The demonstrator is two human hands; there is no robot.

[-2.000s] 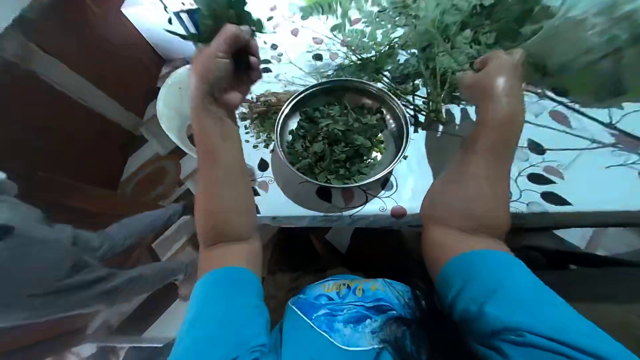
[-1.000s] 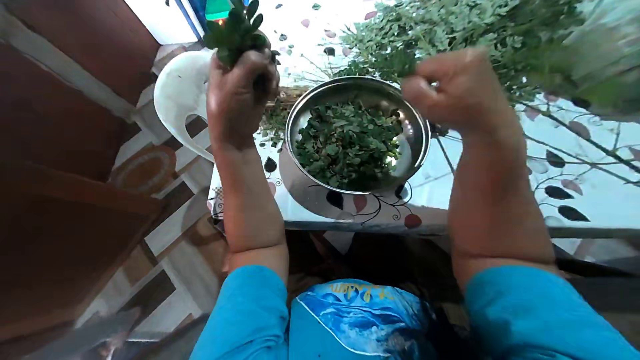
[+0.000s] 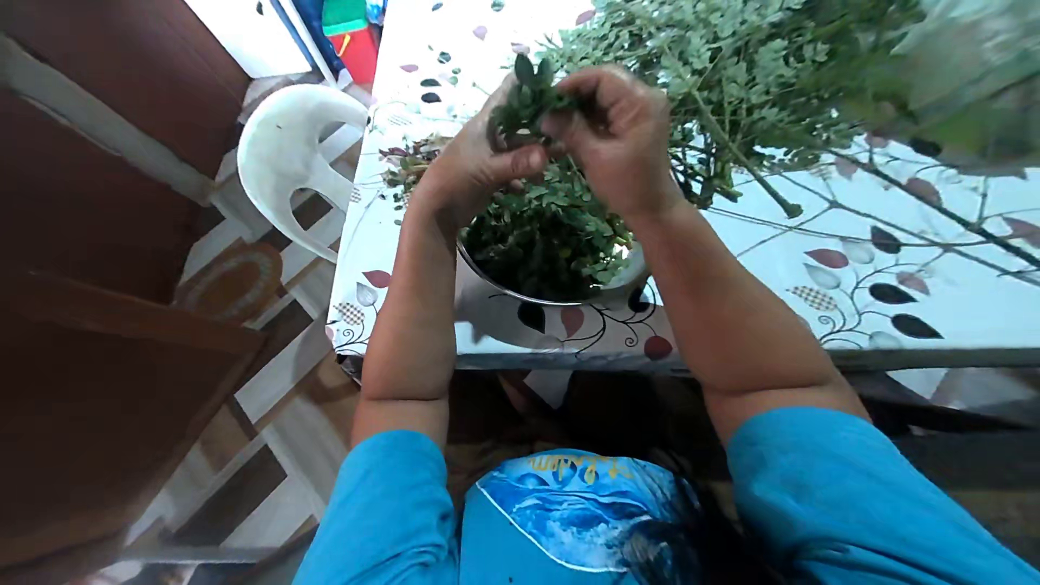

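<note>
My left hand point(image 3: 479, 158) is closed around a small bunch of leafy green sprigs point(image 3: 526, 101). My right hand point(image 3: 621, 134) is beside it, its thumb and fingers pinching at the leaves on the bunch's right side. Both hands are above the far part of a round metal bowl point(image 3: 520, 294), which stands near the table's front edge. Loose green leaves point(image 3: 552, 236) are heaped in the bowl. My forearms and hands hide its back rim and sides.
Leafy branches point(image 3: 747, 73) are piled at the back right, with thin bare stems point(image 3: 910, 183) reaching right. Cut stems point(image 3: 410, 166) lie left of the bowl on the patterned tablecloth point(image 3: 812, 317). A white plastic chair point(image 3: 272, 154) stands left of the table. Blurred greenery covers the upper right corner.
My hands have come together above the bowl; earlier they were apart on either side of it. My left hand still holds its sprigs. The view has shifted somewhat.
</note>
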